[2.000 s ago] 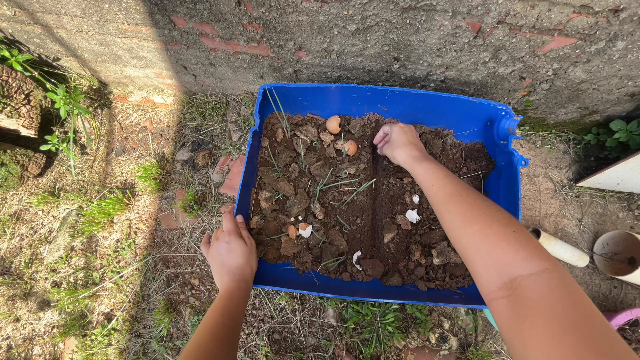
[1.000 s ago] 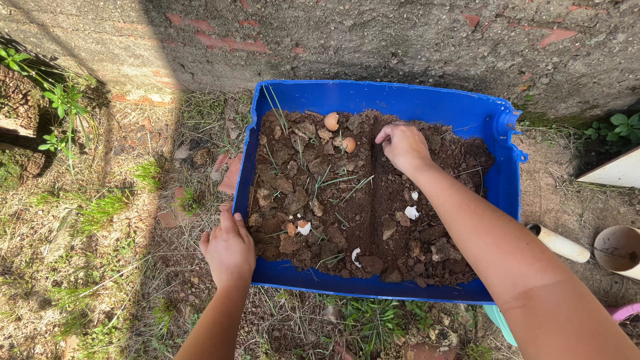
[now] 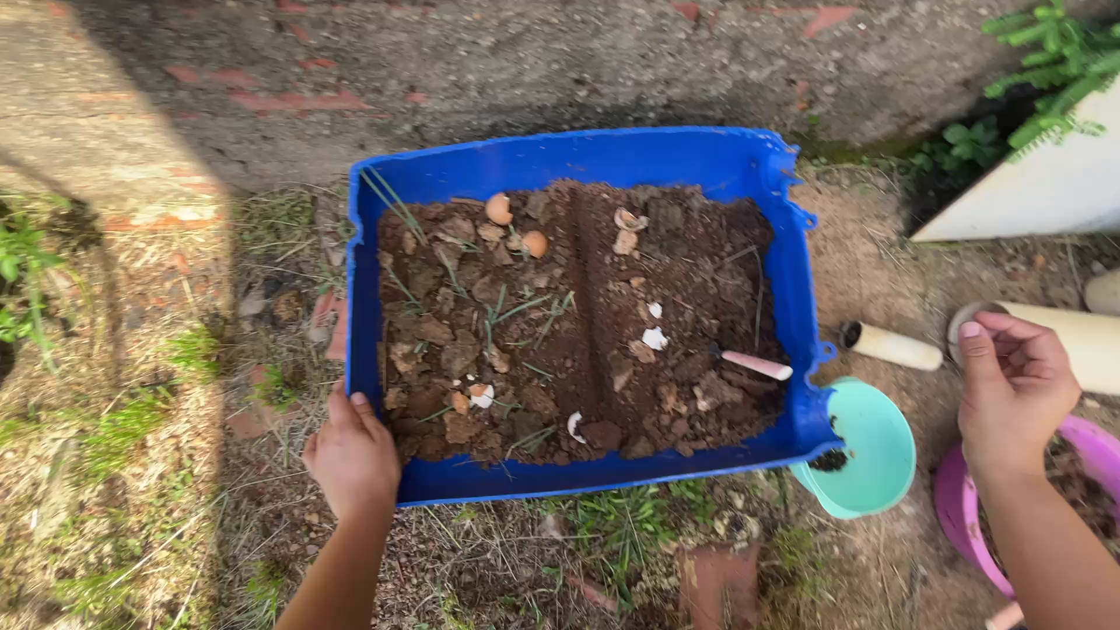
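A blue plastic tub (image 3: pixel 582 490) holds brown soil (image 3: pixel 551 350) with a straight furrow (image 3: pixel 591 324) running through it. My left hand (image 3: pixel 353 451) grips the tub's lower left rim. My right hand (image 3: pixel 1015 381) is off to the right of the tub, above a pale pipe, with thumb and fingertips close together; whether something small is between them cannot be told. On the soil lie brown eggshells (image 3: pixel 499 209), white eggshell pieces (image 3: pixel 654 339) and green leaf strips (image 3: pixel 516 308). A small tool with a pink and white handle (image 3: pixel 758 364) rests in the soil at the right.
Right of the tub stand a mint-green bowl (image 3: pixel 871 451) with some dark soil, a purple pot (image 3: pixel 954 507), a short pale tube (image 3: pixel 897 346) and a larger pale pipe (image 3: pixel 1067 337). A rough wall (image 3: pixel 525 79) runs behind. Grass and brick pieces (image 3: pixel 722 582) lie in front.
My right hand has left the furrow in the soil and moved right, outside the tub. My left hand remains at the rim. The view has shifted right, showing more of the bowl and purple pot.
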